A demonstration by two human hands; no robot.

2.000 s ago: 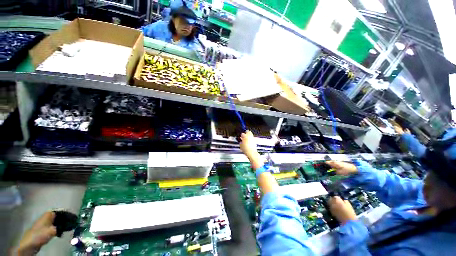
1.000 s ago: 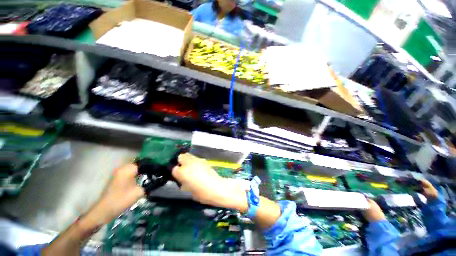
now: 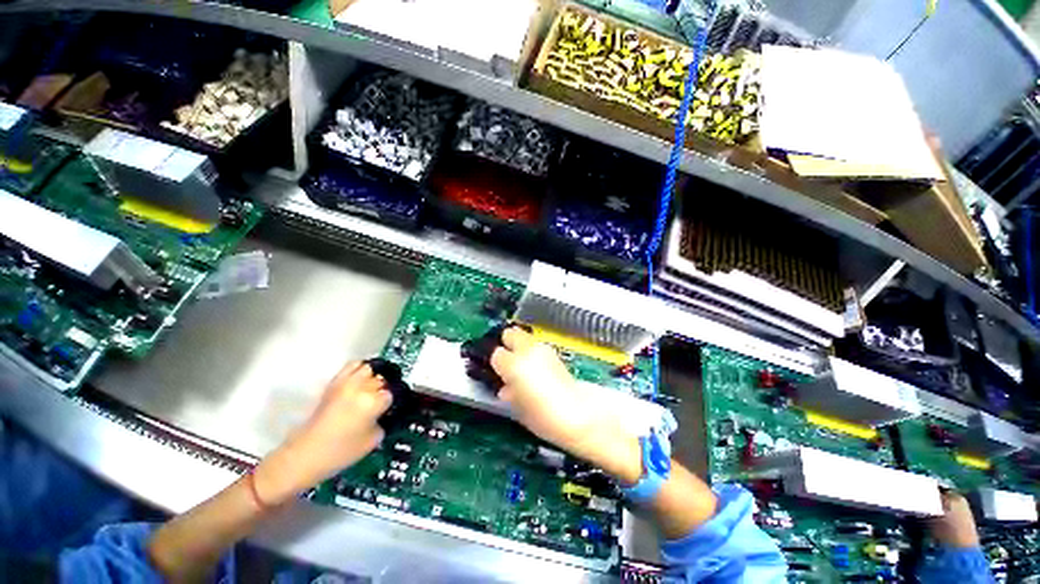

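A green circuit board [image 3: 445, 456] lies on the line in front of me. It carries a long pale heatsink [image 3: 593, 408] and a finned heatsink [image 3: 587, 308] with a yellow strip at its base. My left hand [image 3: 342, 424] is over the board's left edge, fingers curled, with black at the fingertips. My right hand [image 3: 538, 386] is over the left part of the long heatsink, with a dark clump at its fingertips. Whether the black is finger cots or held parts cannot be told. A light blue wrist strap [image 3: 653, 459] is on my right wrist.
Other boards lie left [image 3: 126, 299] and right [image 3: 787, 399]. Bins of grey [image 3: 382, 126], red [image 3: 488, 197] and blue parts [image 3: 599, 228] stand under the shelf. A yellow-and-black parts box [image 3: 639, 69] is above. A blue coiled cord [image 3: 675, 160] hangs down. Another person's hand [image 3: 953, 522] is at right.
The view has swung left and down. My right hand has come back from the shelf bins to the board. My left hand has come over the board, and the hands are now farther apart than one second ago.
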